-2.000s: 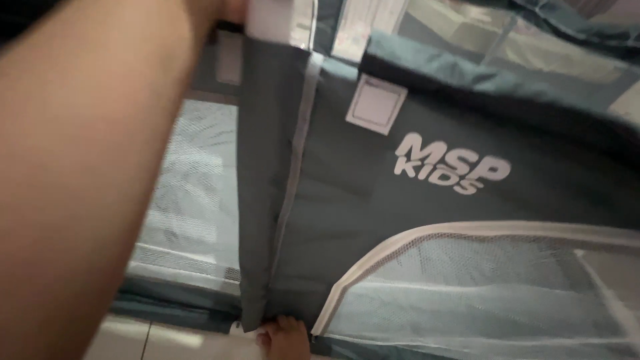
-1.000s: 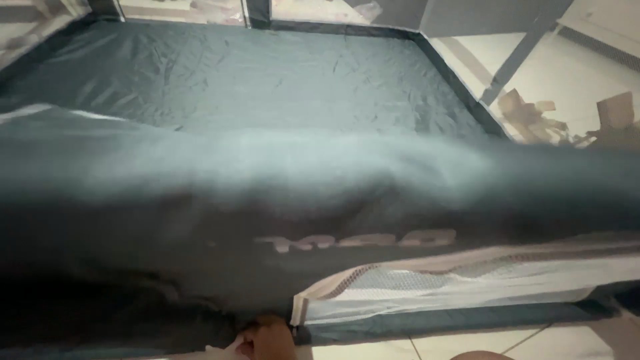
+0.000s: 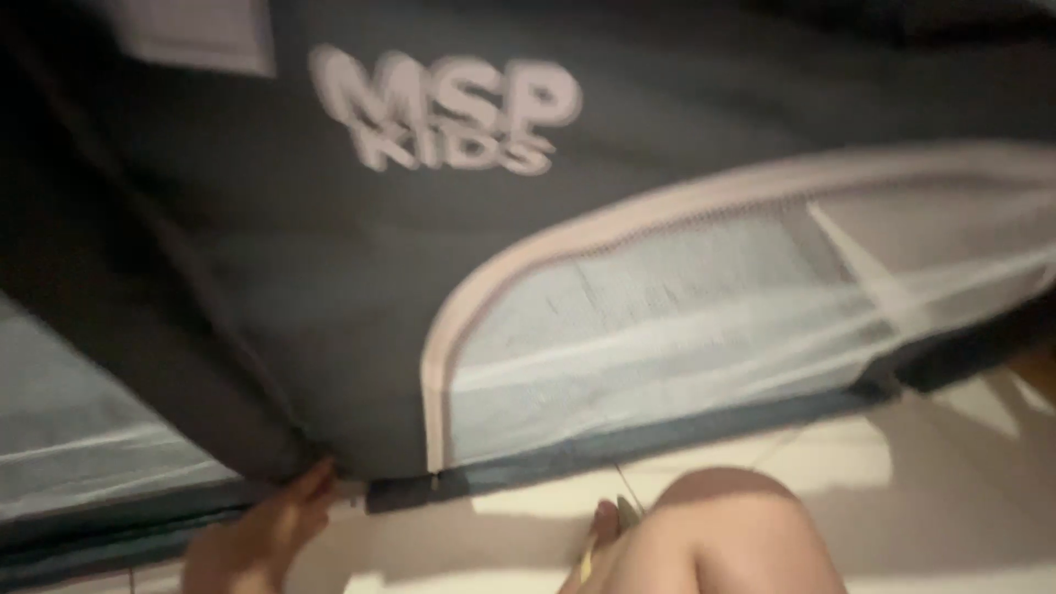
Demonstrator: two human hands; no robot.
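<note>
My right hand (image 3: 289, 520), judged by its place in the earlier frames, is at the lower left. Its fingers grip the bottom of the dark grey fabric corner sleeve (image 3: 272, 346) of a playpen, near a short dark foot end. The picture is blurred and hides the fingertips. My left hand is out of view. Right of the sleeve, the dark grey fabric side panel (image 3: 330, 272) bears the white MSP Kids brand print. Below the print is a mesh door (image 3: 660, 330) with a pale zipper (image 3: 511, 268) curving around it, its lower end close to the floor.
The playpen's padded bottom rail (image 3: 676, 433) runs along the tiled floor (image 3: 511, 536). Another mesh wall (image 3: 74, 421) stands left of the corner. My bent knee (image 3: 734, 520) and part of a foot (image 3: 606, 520) are low in the view, right of my hand.
Two seconds ago my left arm reached up toward the top edge; it is now out of view. The top edge leaned down toward me one second ago. The view has swung down and closer.
</note>
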